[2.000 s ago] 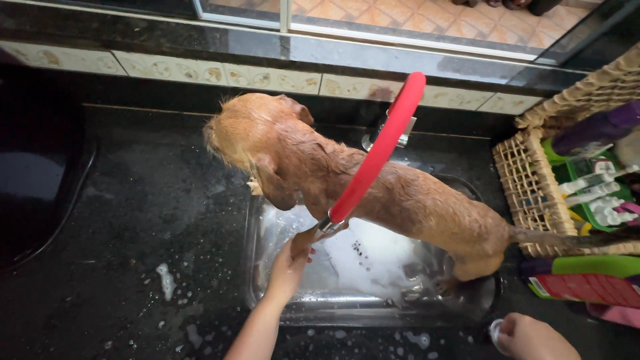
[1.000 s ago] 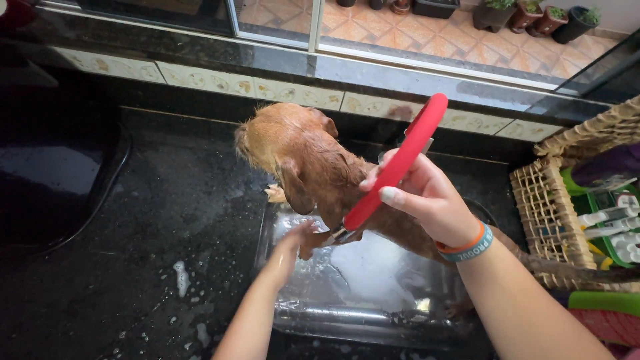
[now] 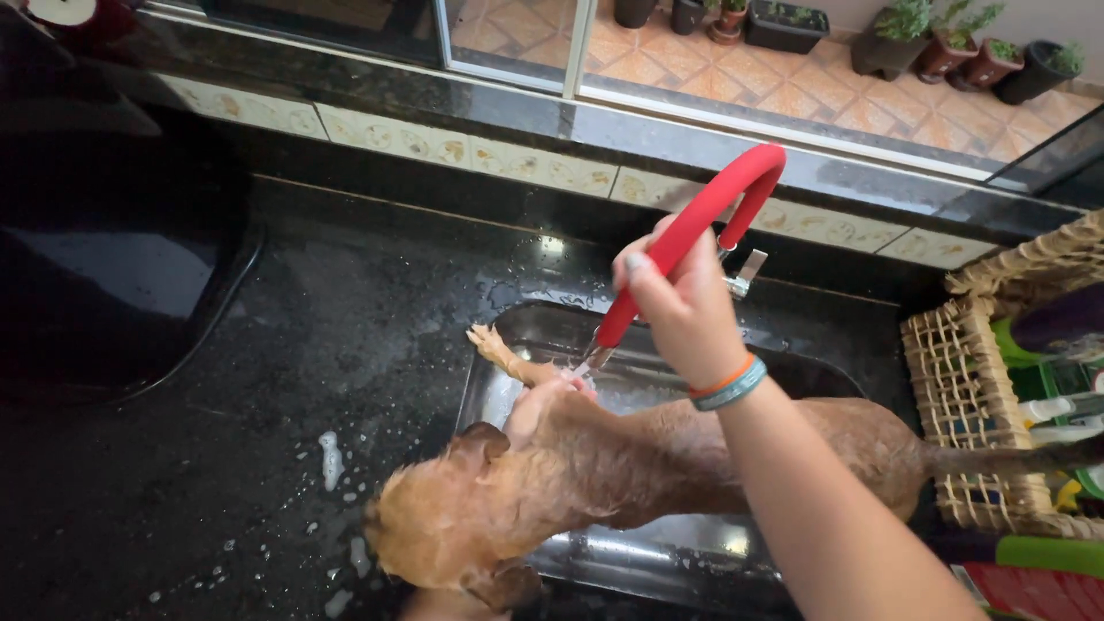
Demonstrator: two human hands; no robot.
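A wet brown dog (image 3: 621, 457) stands in the stainless steel sink (image 3: 604, 565), its head over the black counter at lower left. One forepaw (image 3: 490, 341) reaches the sink's far left rim. My right hand (image 3: 677, 302) grips the red flexible spout (image 3: 711, 203) of the faucet. Water runs from its tip beside the raised foreleg. My left arm passes beneath the dog's neck, and my left hand (image 3: 552, 398) is at the foreleg under the water, partly hidden and blurred; its grip is unclear.
A woven basket (image 3: 962, 414) with bottles and brushes stands right of the sink. The faucet's metal handle (image 3: 749, 269) is behind it. A large black glossy object (image 3: 112, 285) lies at left. Foam and drops dot the black counter (image 3: 345, 319). Potted plants (image 3: 893, 34) stand beyond the window.
My right hand, at the lower right two seconds ago, took hold of the red spout. The dog's head has swung toward the near side. My left hand has moved from its near side to its far side.
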